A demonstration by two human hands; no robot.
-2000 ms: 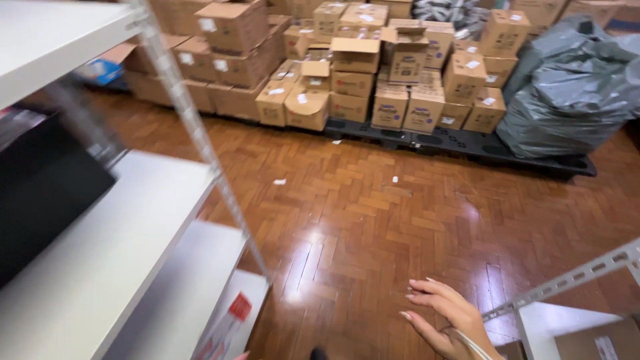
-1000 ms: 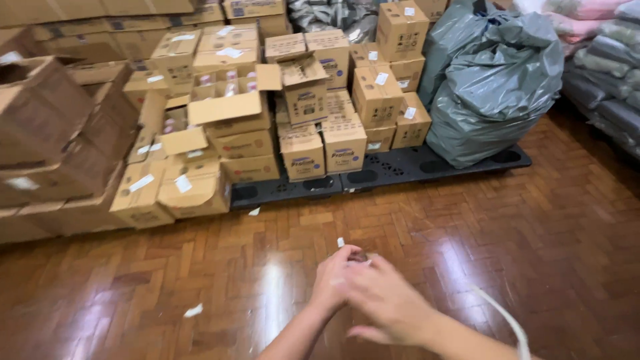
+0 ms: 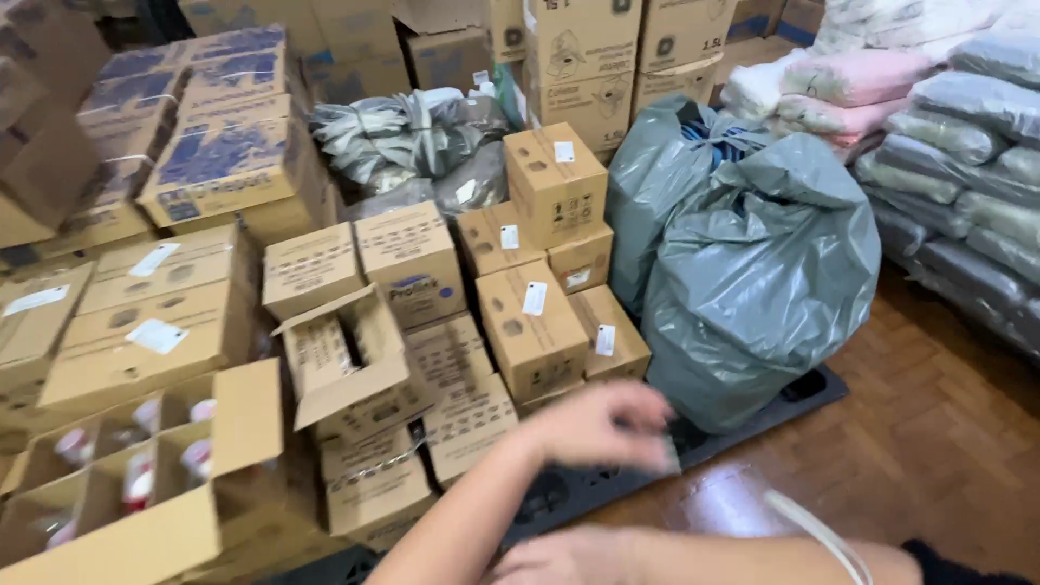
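My left hand (image 3: 605, 426), blurred, reaches in from the bottom, its fingers curved and apart, with no held object visible. It is in front of the small cardboard boxes (image 3: 532, 333) and left of the grey-green plastic bag (image 3: 756, 301). My right hand (image 3: 561, 556) lies low at the bottom edge, against or just beside my left forearm; its fingers are partly cut off and blurred. A pale cord loops at my right forearm. An open cardboard box (image 3: 353, 349) stands on other boxes left of my hands.
A divided open carton (image 3: 244, 414) holds several bottles at lower left. Closed cartons (image 3: 146, 317) are stacked behind it. A black pallet (image 3: 552, 496) lies under boxes and bags. Plastic-wrapped bundles (image 3: 967, 154) are piled right, beside the wood parquet floor (image 3: 918, 390).
The view has moved closer to the boxes and bags. My hands were together in front of me; now my left hand is stretched forward and my right is lower, by the left forearm.
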